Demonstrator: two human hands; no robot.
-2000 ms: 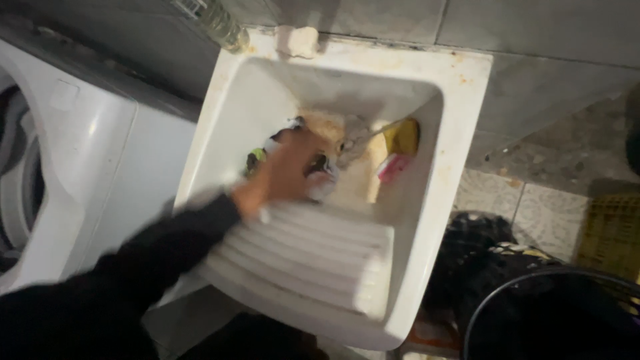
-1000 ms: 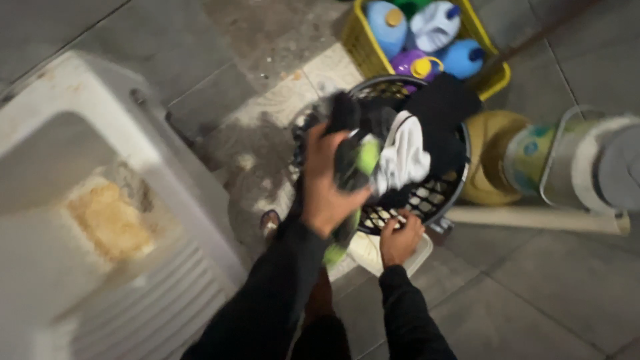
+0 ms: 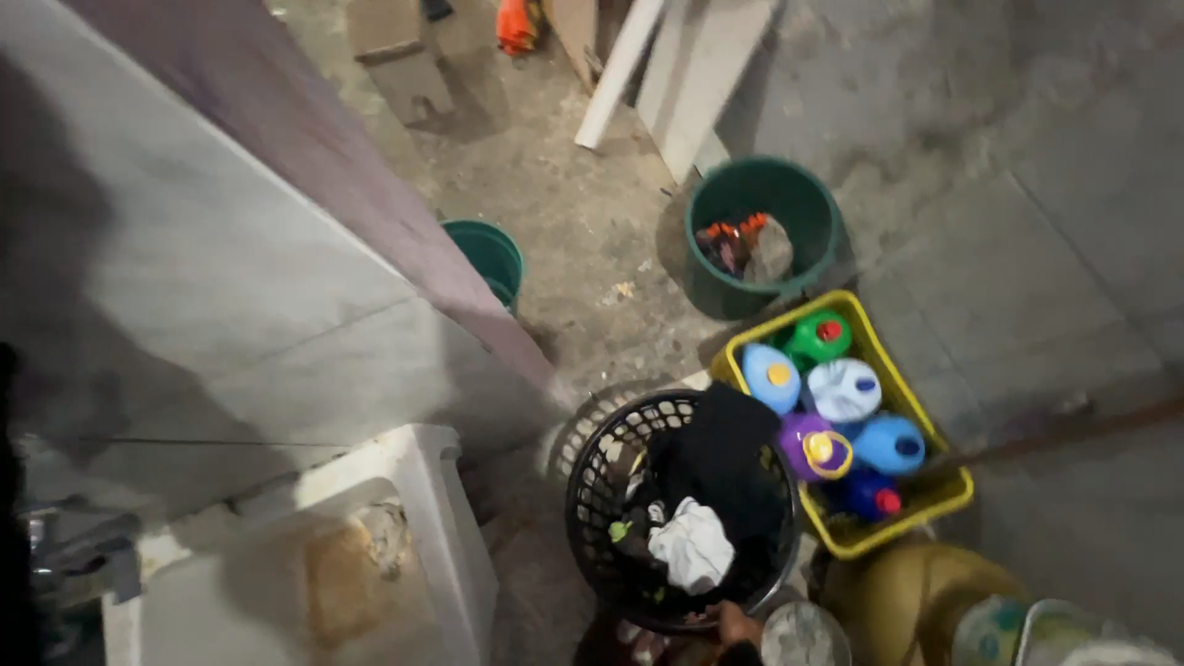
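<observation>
A round black plastic laundry basket [image 3: 592,546] stands on the floor at the lower centre. Black cloth [image 3: 717,453] hangs over its far right rim, and a crumpled white cloth [image 3: 694,546] lies on dark clothes inside. At the bottom edge of the view my right hand [image 3: 737,624] grips the near rim, its fingers partly hidden and a dark sleeve below it. My left hand is not in view. Reddish shapes under the basket are too blurred to name.
A white laundry sink [image 3: 444,518] with a faucet [image 3: 83,555] is at lower left, beside a wall. A yellow crate [image 3: 911,398] of bottles touches the basket's right side. Green buckets [image 3: 809,213] and boards [image 3: 694,74] stand beyond. A tan rounded container [image 3: 911,592] is at lower right.
The left hand, which held dark and green clothes over the basket, has left the view. White cloth and dark clothes now lie in the basket. The view has swung toward the floor beyond.
</observation>
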